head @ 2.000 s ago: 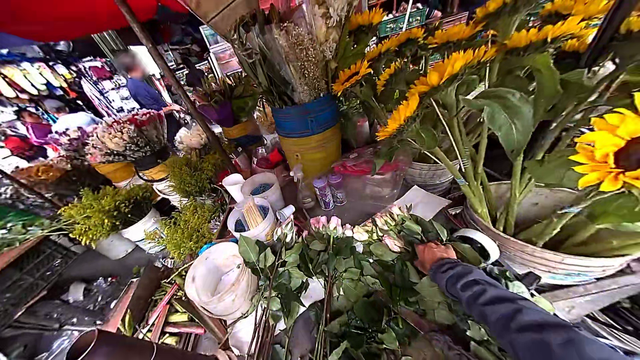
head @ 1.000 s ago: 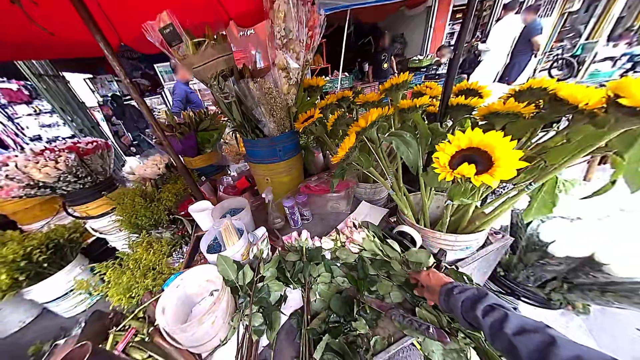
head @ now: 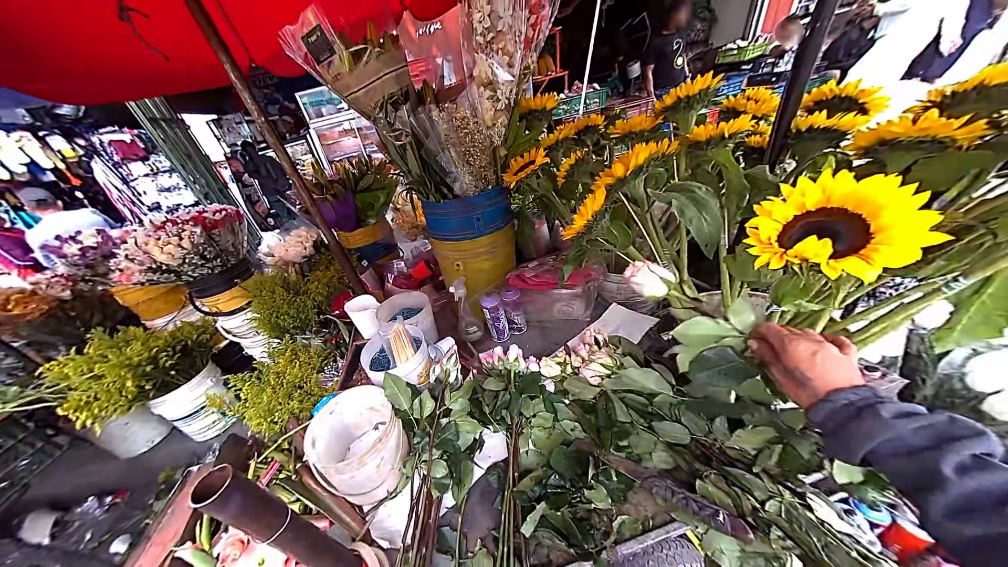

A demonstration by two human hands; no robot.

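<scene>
My right hand [head: 803, 362], in a dark sleeve, is closed around the leafy stem of a pale pink rose [head: 650, 279], held above the table before the sunflowers. Below it, rose stems and leaves [head: 630, 417] cover the table, some with pale pink rose heads [head: 587, 358] at their far ends. The large open sunflower [head: 846, 226] stands just behind my hand. My left hand is out of view.
A white bucket [head: 356, 445] stands left of the roses, with small tubs [head: 399, 358] of sticks behind. Two purple-labelled bottles [head: 494, 316], a spray bottle [head: 466, 311] and a blue-and-yellow bucket [head: 472, 244] are farther back. A brown tube [head: 268, 516] lies at lower left.
My right hand was low among the rose leaves; it has risen, and a rose with its head clear of the pile now shows in it.
</scene>
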